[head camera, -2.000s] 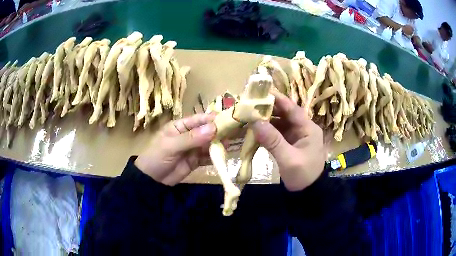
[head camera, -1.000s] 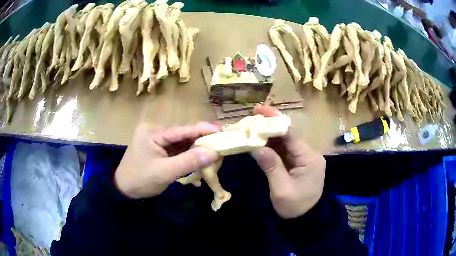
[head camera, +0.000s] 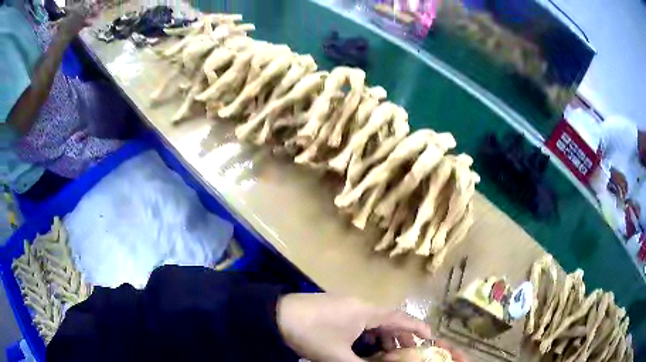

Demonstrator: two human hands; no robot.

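My left hand (head camera: pixel 343 327) is at the bottom edge, its fingers curled around a tan figure part (head camera: pixel 423 355), mostly cut off by the frame. My right hand cannot be made out; a skin-coloured bit beside the part is too cut off to assign. A long row of joined tan leg pairs (head camera: pixel 361 141) stands on the tan board (head camera: pixel 283 205). A second group of tan leg pieces (head camera: pixel 577 318) lies at lower right. Between them is a stained block (head camera: pixel 482 307) with a red piece on top and a white round dish (head camera: pixel 520 300).
A blue crate (head camera: pixel 180 166) at left holds a white plastic liner (head camera: pixel 142 219) and loose tan legs (head camera: pixel 49 276). A person in patterned clothing (head camera: pixel 88 127) is at upper left. Black bundles (head camera: pixel 520 166) lie on the green surface (head camera: pixel 425 99). Another person (head camera: pixel 623 152) is at far right.
The view has swung left and tilted, bringing in the left crate and the neighbouring person. My hands and the held piece have shifted to the bottom edge; the black-yellow tool is out of view.
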